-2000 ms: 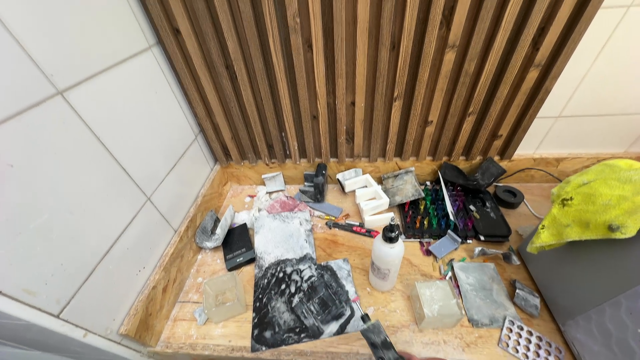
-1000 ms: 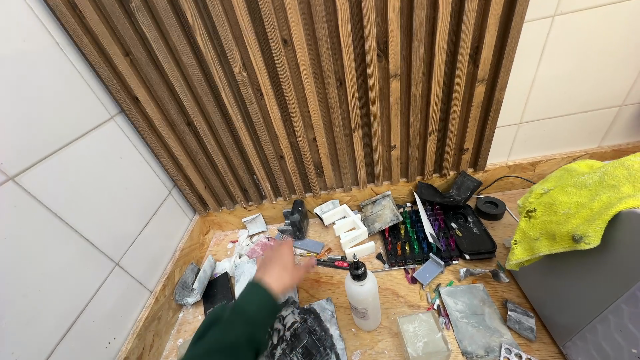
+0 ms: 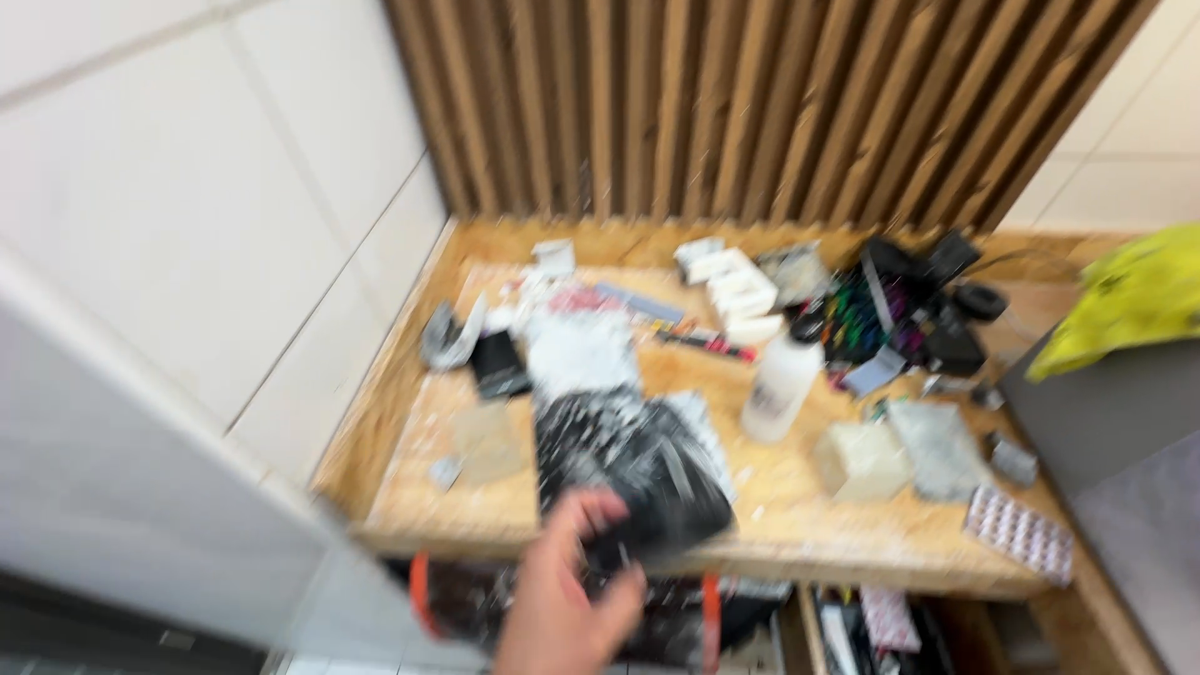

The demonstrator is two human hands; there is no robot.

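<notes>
My left hand reaches up from the bottom of the head view, blurred, with thumb and fingers around a small black block. Just beyond the fingers lies a black piece smeared with white, on a dark sheet near the bench's front edge. White powder covers the sheet's back part, with a pink patch behind it. A white plastic bottle with a black cap stands to the right. My right hand is out of view.
A white stepped piece and a black case of colourful tools lie at the back. A translucent block and a blister pack are at right, near a yellow cloth. A tiled wall bounds the left.
My left hand has come from the back of the bench to its front edge. The upright black piece seen at the back earlier no longer stands there. The view has shifted.
</notes>
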